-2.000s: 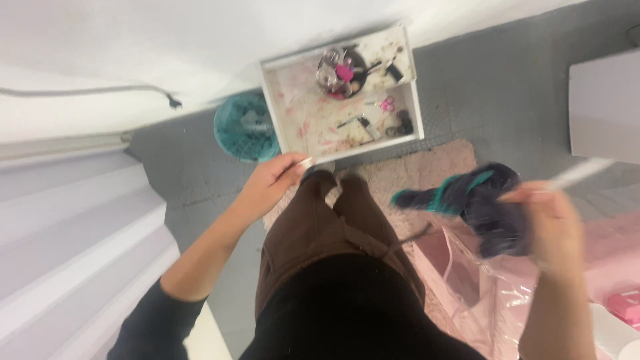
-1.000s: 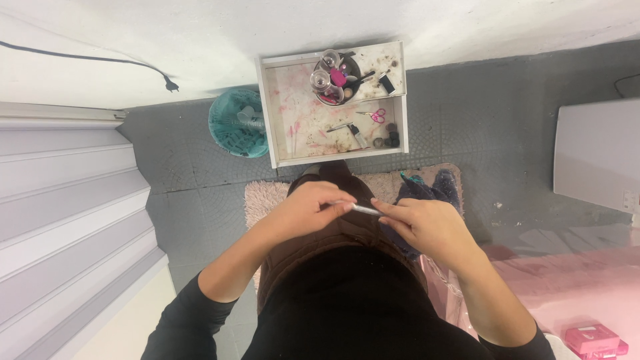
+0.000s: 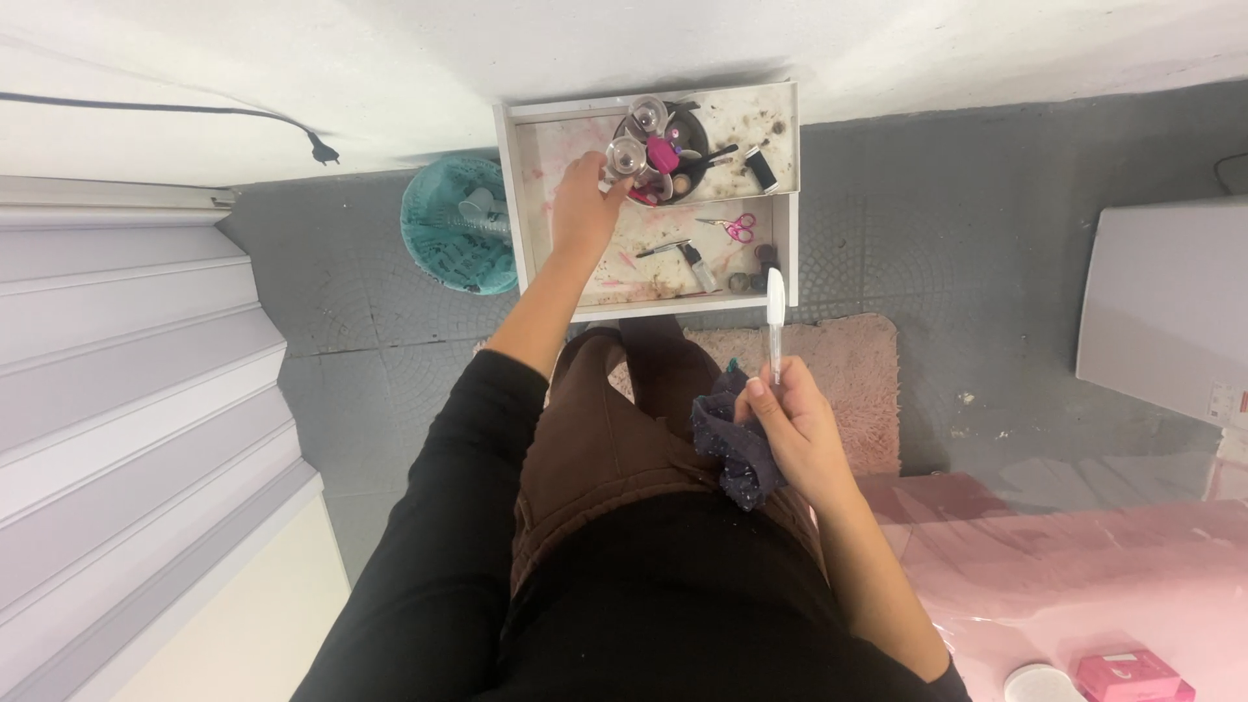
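My left hand (image 3: 583, 210) reaches over the white drawer unit (image 3: 508, 195), its fingertips at a clear, round-topped item (image 3: 626, 156) in a dark round bowl (image 3: 694, 132). Whether the fingers grip that item cannot be told. The bowl also holds a pink item (image 3: 663, 154), brushes and other small things. In my right hand (image 3: 801, 429) are a slim clear tool with a white cap (image 3: 775, 297), pointing up, and a dark bunched cloth (image 3: 733, 444). Pink-handled scissors (image 3: 741, 228), a black pen-like tool (image 3: 663, 249) and a small bottle (image 3: 698, 267) lie in the lower compartment.
A teal-lined bin (image 3: 439, 234) stands left of the drawer unit. A fluffy pink rug (image 3: 868, 390) lies on the grey floor under my feet. At the right are a white box-like piece (image 3: 1160, 302) and a pink, plastic-covered surface (image 3: 1102, 565). A black plug (image 3: 324, 149) hangs at the wall.
My hands were together at the white-capped tool a second ago. My left hand has since moved up to the bowl; my right hand now holds the tool and cloth out to the right.
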